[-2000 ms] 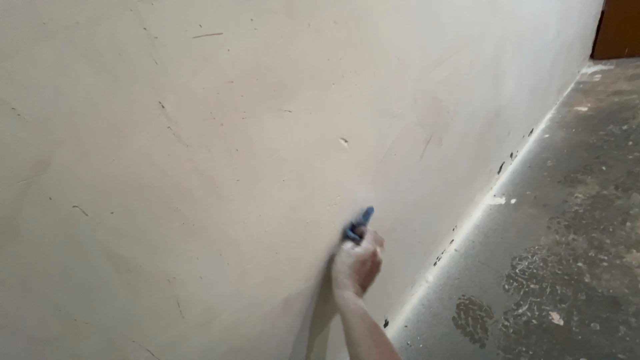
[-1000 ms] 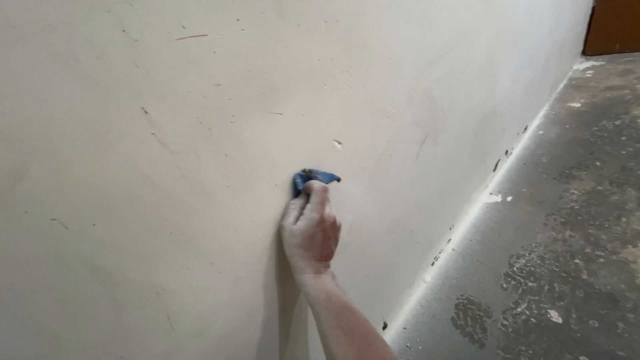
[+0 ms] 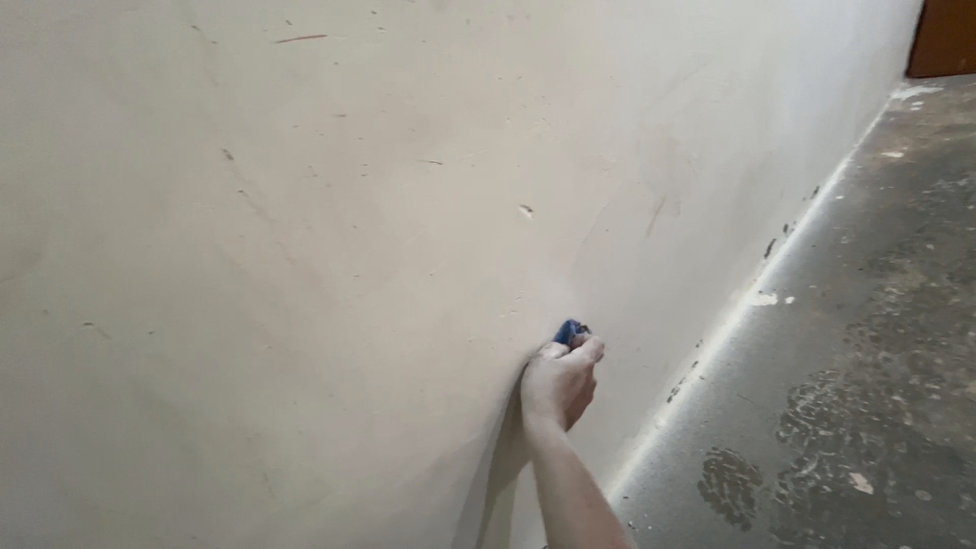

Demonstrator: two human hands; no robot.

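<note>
My right hand (image 3: 558, 381) is at the painted wall (image 3: 366, 305), low and right of the middle of the view. Its fingers are closed around a small blue folded piece of material (image 3: 568, 333), which is held against the wall; whether it is sandpaper or cloth cannot be told. Most of this piece is hidden by the fingers. Above the hand, the wall shows a small chip (image 3: 526, 210), along with several scratches and specks. A shadow falls on the wall beside my wrist. My left hand is out of view.
A worn grey floor (image 3: 839, 366) with rough patches and light flecks runs along the right. White dust-like residue (image 3: 705, 354) lines the foot of the wall, with dark chips just above it. A brown panel (image 3: 945, 38) stands at the top right corner.
Compared with a second ago, my right hand has moved down and to the right along the wall with the blue piece. Before that, it moved up and left.
</note>
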